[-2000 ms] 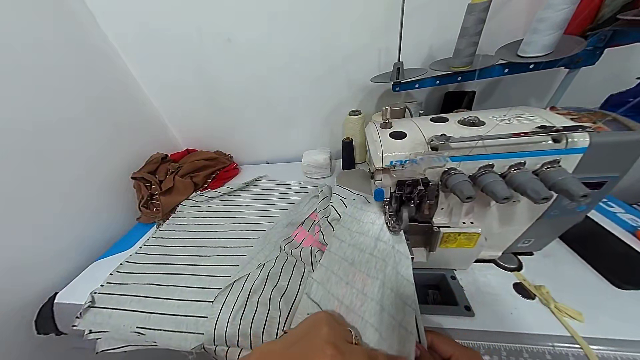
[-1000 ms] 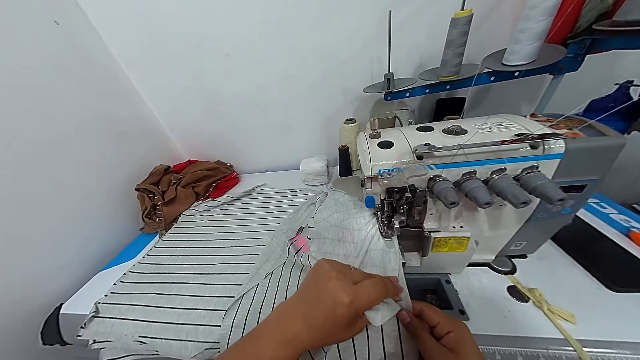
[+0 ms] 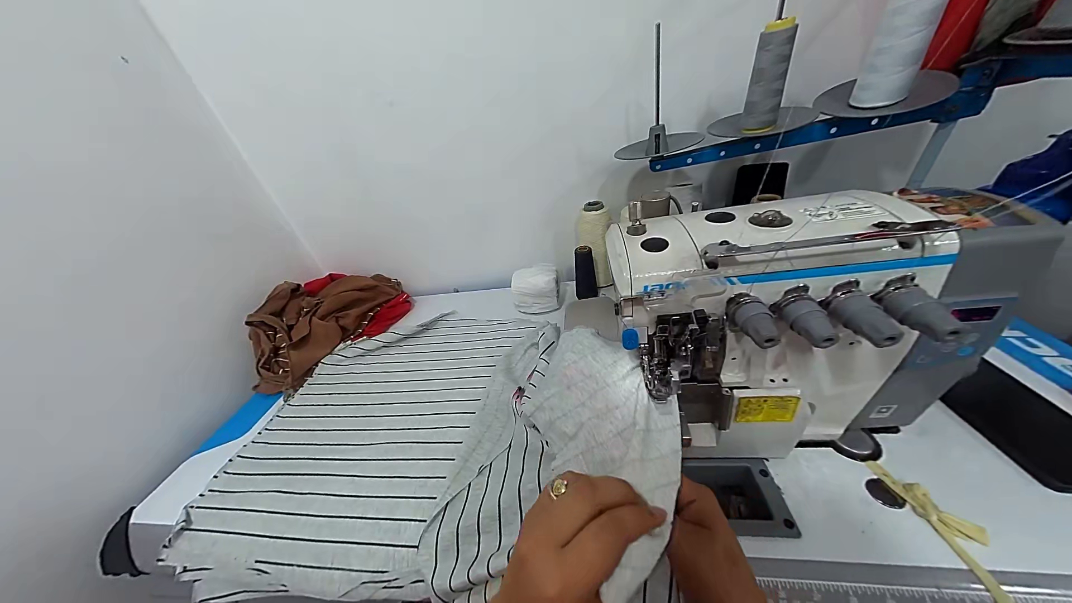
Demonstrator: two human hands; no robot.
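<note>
Pale grey fabric with black stripes (image 3: 360,452) spreads over the left of the sewing table, with a plain-looking folded layer (image 3: 607,402) running up to the presser foot (image 3: 660,381) of a white overlock sewing machine (image 3: 796,251). My left hand (image 3: 582,532), a ring on one finger, presses and pinches that layer near its right edge, below the foot. My right hand (image 3: 708,540) holds the same edge between thumb and fingers, just right of the left hand; part of its fingers is hidden by the fabric.
Brown and red cloth (image 3: 327,322) lies bunched at the back left. A white roll (image 3: 536,289) and thread cones (image 3: 595,239) stand behind the machine. An open recess (image 3: 741,498) is below the foot; a yellow tie (image 3: 934,519) and a ruler strip (image 3: 879,590) are at the right.
The pink patch on the fabric, plain in both earlier frames, is now mostly covered. The left hand's fingers have come off the small folded-up flap seen one second ago, and the edge lies straighter.
</note>
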